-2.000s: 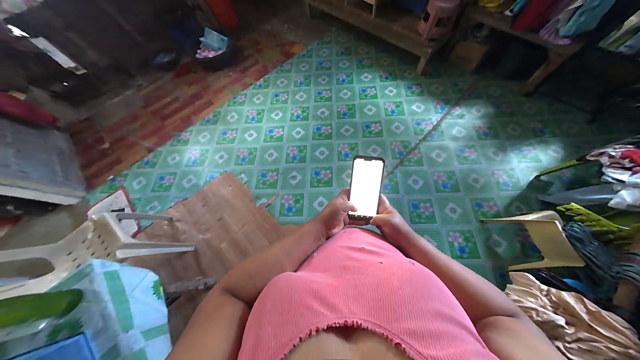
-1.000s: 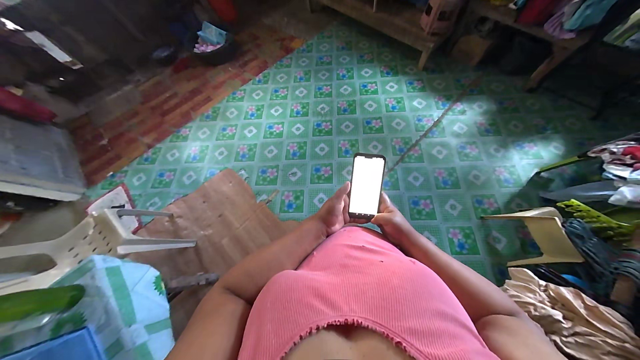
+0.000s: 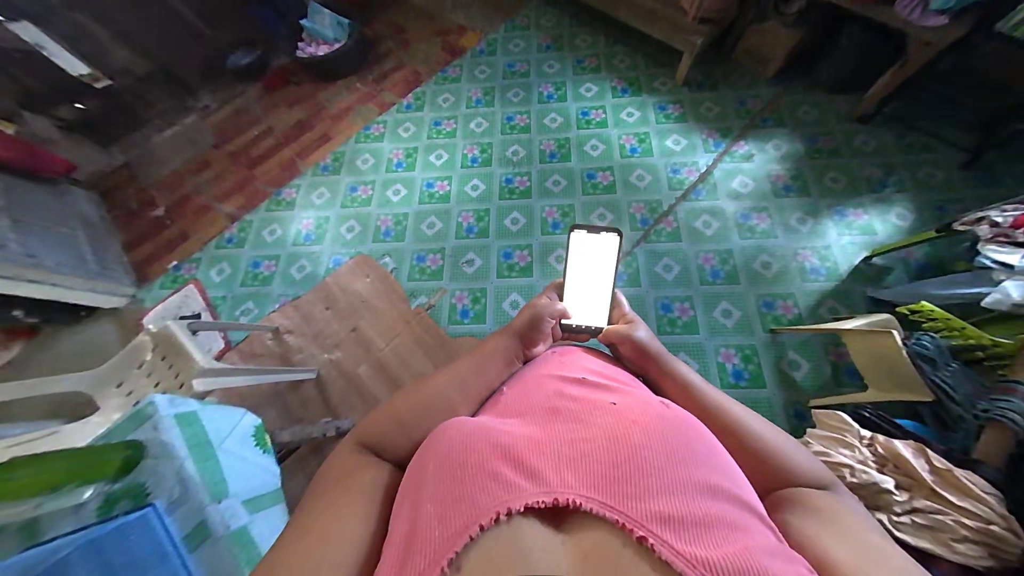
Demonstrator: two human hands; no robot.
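Note:
A smartphone [image 3: 590, 278] with a dark edge and a bright, washed-out screen is held upright in front of my pink ribbed top [image 3: 592, 424]. My left hand [image 3: 542, 324] grips its lower left side, with the thumb near the bottom of the screen. On the lower right side, my right hand [image 3: 631, 326] holds the phone's edge and corner. The fingers behind the phone are hidden. Beneath and beyond it lies a green floor covering [image 3: 516, 156] with a flower pattern.
White plastic chair [image 3: 152, 360] and brown cardboard sheet [image 3: 336, 344] at left; a checked cloth [image 3: 232, 464] covers a surface at lower left. Right: cream plastic stool [image 3: 872, 360], crumpled tan cloth [image 3: 912, 488]. Wooden bench [image 3: 652, 24] at the top; dark basin [image 3: 332, 60] at upper left.

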